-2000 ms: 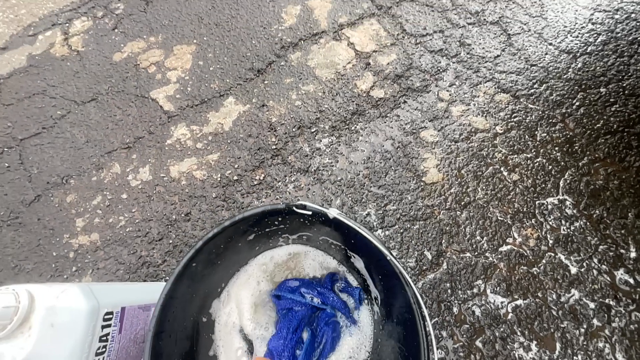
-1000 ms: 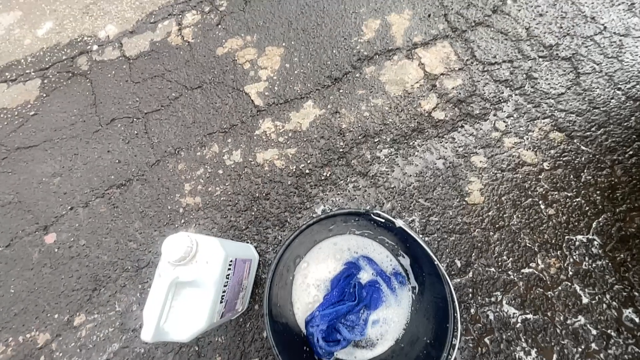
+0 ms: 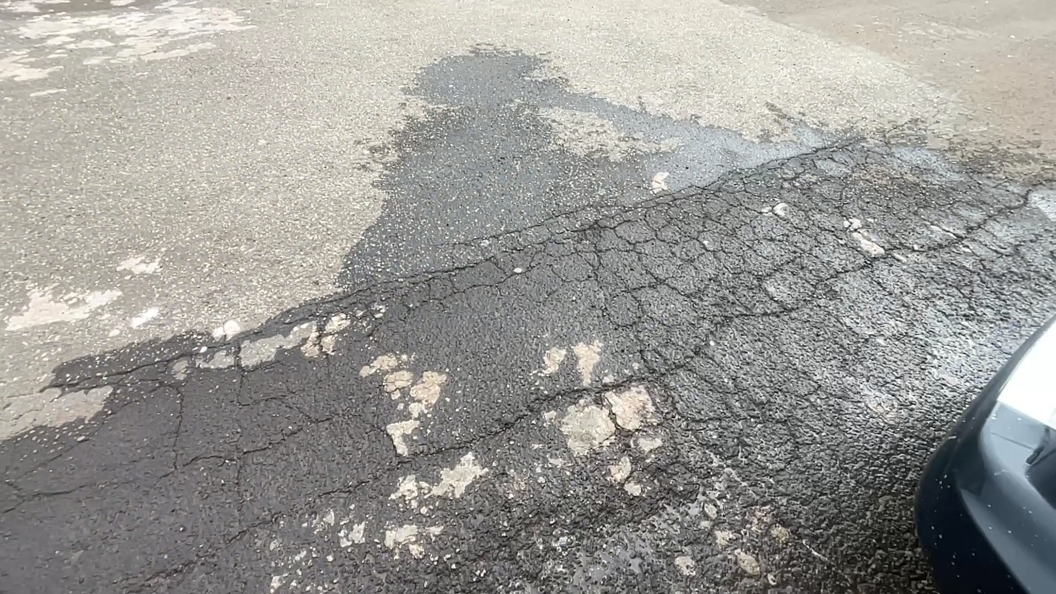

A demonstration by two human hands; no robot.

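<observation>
Neither my left hand nor my right hand shows in the head view now, so what they hold or touch cannot be seen. Cracked, wet asphalt (image 3: 511, 330) fills most of the view. The lower corner of a vehicle's bumper (image 3: 982, 511), dark below and white above, stands at the right edge with water drops on it. The bucket, the blue cloth and the white jug are out of the frame.
Dry, lighter pavement (image 3: 206, 165) lies at the upper left. A dark wet patch (image 3: 487, 165) spreads over it near the top middle. Pale worn spots (image 3: 587, 425) and long cracks mark the asphalt.
The view has swung up and away from the black bucket with the blue cloth in suds and the white jug beside it. The vehicle's corner has come into view at the right.
</observation>
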